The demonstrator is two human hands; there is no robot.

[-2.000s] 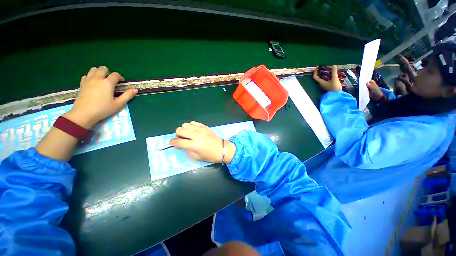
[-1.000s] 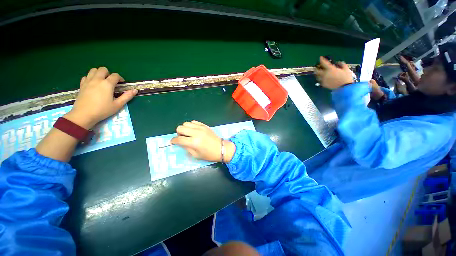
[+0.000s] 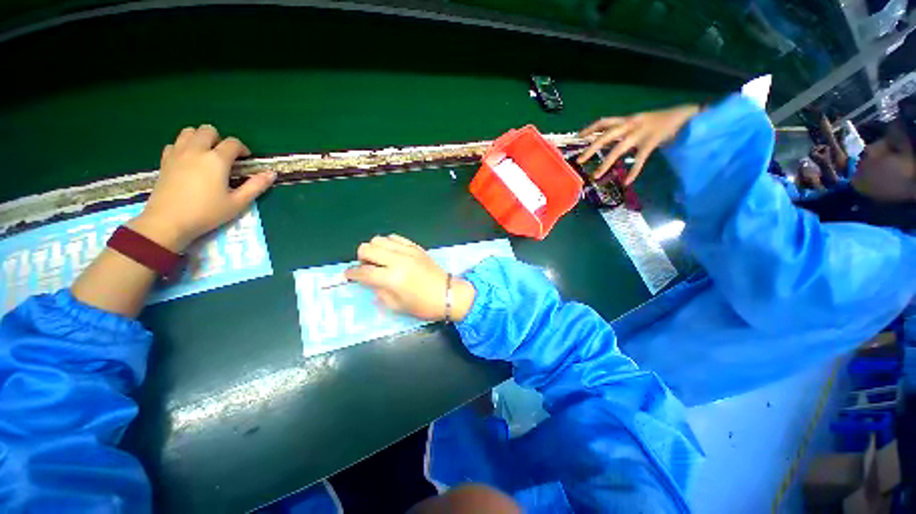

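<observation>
A pale blue adhesive sticker sheet with whitish block shapes [image 3: 326, 323] lies on the dark green bench. My right hand [image 3: 397, 279] is over it, fingers pinched on thin tweezers [image 3: 334, 285] whose tip points left above the sheet. My left hand [image 3: 199, 191], with a dark red wrist band, rests on the worn belt edge rail [image 3: 352, 163], fingers over it and holding nothing visible. A second, longer sticker sheet [image 3: 60, 259] lies under my left forearm, partly hidden.
An open red parts bin [image 3: 527, 183] with a white label inside stands right of my sheet. A neighbour's hand [image 3: 643, 136] is above dark units [image 3: 607, 189] beside the bin, over a white strip sheet [image 3: 643, 251]. One electronic unit [image 3: 545, 92] lies on the green belt.
The neighbour's hand has moved left to beside the red bin, where dark units now lie on the strip sheet. The unit on the belt has shifted slightly left. My hands have hardly moved.
</observation>
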